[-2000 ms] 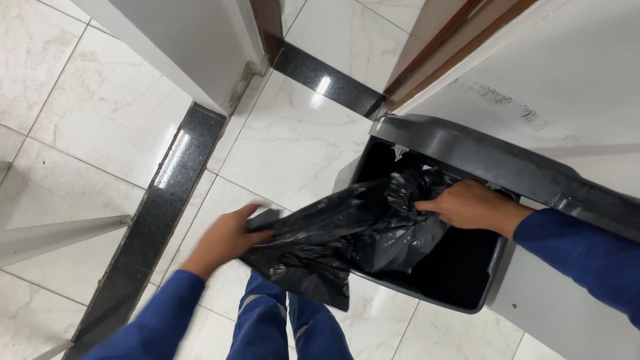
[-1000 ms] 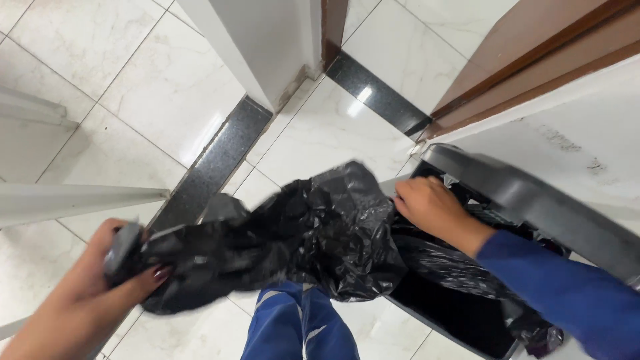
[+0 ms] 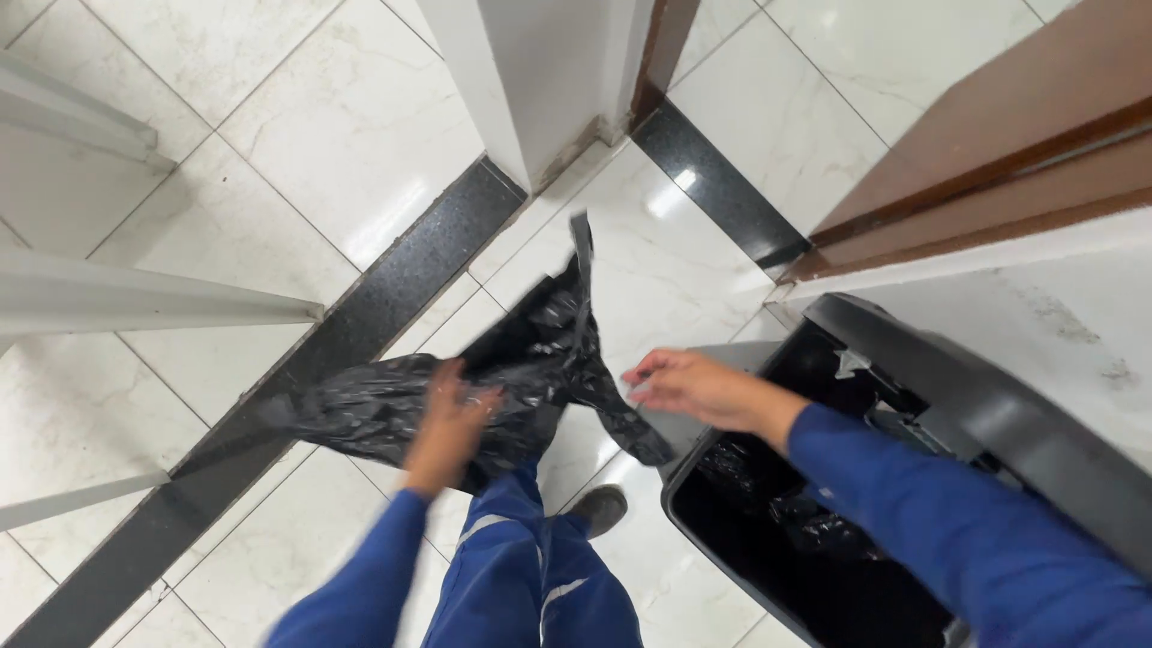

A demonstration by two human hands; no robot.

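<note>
A crumpled black plastic bag (image 3: 522, 378) spreads in front of my legs, one strip of it pointing up and another trailing toward the bin. My left hand (image 3: 450, 423), blurred, lies against the bag's near side with fingers spread; whether it grips the plastic is unclear. Just right of the bag, my right hand (image 3: 679, 387) is apart from it, fingers loosely parted and nothing in them. Below my right forearm stands a dark grey plastic bin (image 3: 720, 576), its lid (image 3: 981, 396) tipped back against the wall. More black plastic (image 3: 810, 522) lies inside the bin.
A white wall end (image 3: 549, 81) juts in ahead. Dark stone thresholds (image 3: 720, 189) cross the white tiled floor. At the upper right is a brown door frame (image 3: 990, 189). Pale panels (image 3: 153, 292) stand on the left. My shoe (image 3: 598, 510) is near the bin.
The black bag, stretched between my hands or held by my left hand earlier, is now bunched before my legs. My right hand has come away from the bin's opening and is apart from the bag.
</note>
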